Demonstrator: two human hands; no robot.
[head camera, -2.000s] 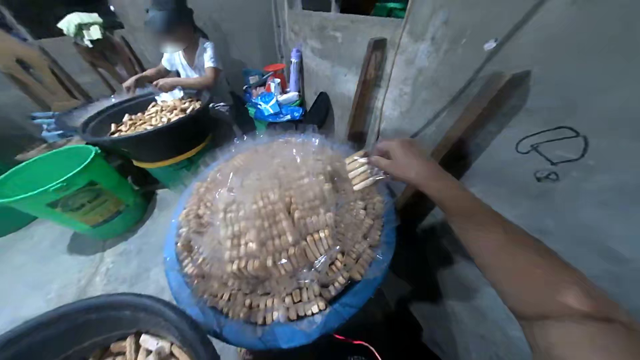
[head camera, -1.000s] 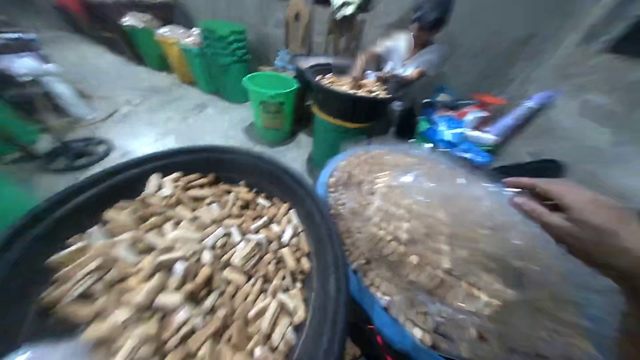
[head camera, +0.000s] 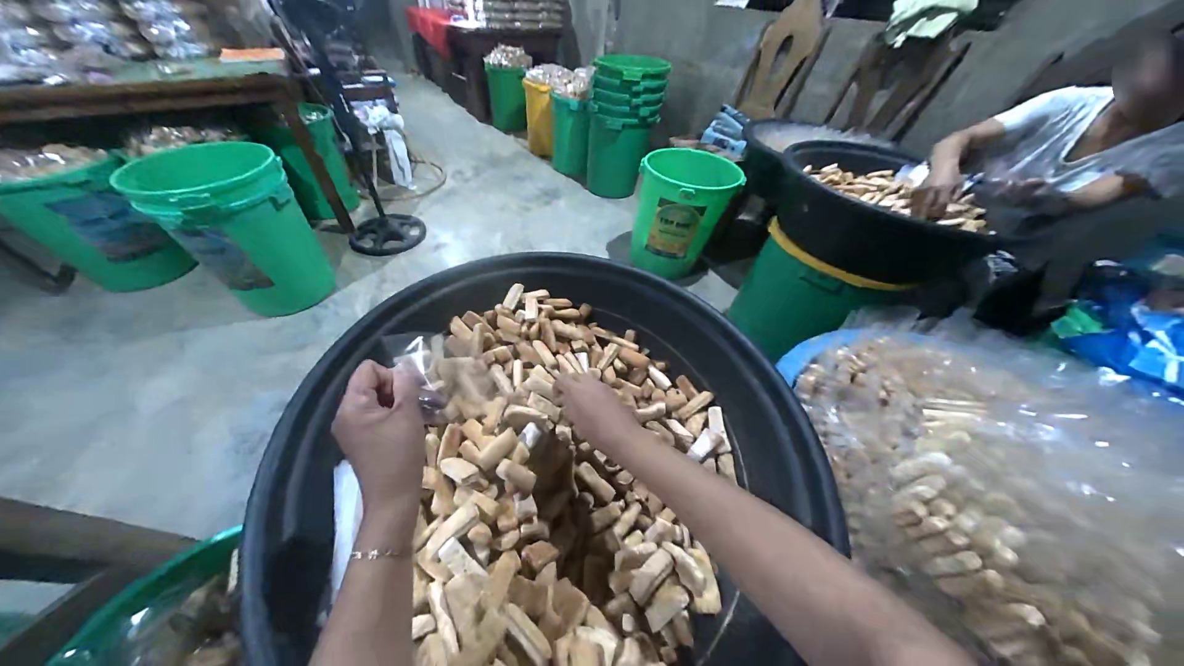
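Note:
A large black plastic basin (head camera: 795, 444) in front of me holds a heap of short baked sticks (head camera: 499, 453), like biscuits or breadsticks. Over the heap's left side, my left hand (head camera: 379, 407) pinches a clear plastic bag (head camera: 425, 365). My right hand (head camera: 592, 407) reaches down among the sticks near the middle; its fingertips are partly hidden, and whether they grip a stick cannot be told. On the right stands a blue-rimmed tub (head camera: 805, 356) piled with clear packs of sticks (head camera: 934, 499).
Beyond the basin are a green bucket (head camera: 689, 208), stacked green buckets (head camera: 629, 120) and a fan base (head camera: 387, 235). Green buckets (head camera: 231, 231) stand by a wooden table (head camera: 157, 97) at left. At upper right, a person works over another black basin (head camera: 869, 227). A green container (head camera: 148, 601) touches the lower left area.
The view has swung left to the black basin. My right hand has moved from the packs in the blue-rimmed tub to the loose sticks. My left hand now shows, holding a clear bag.

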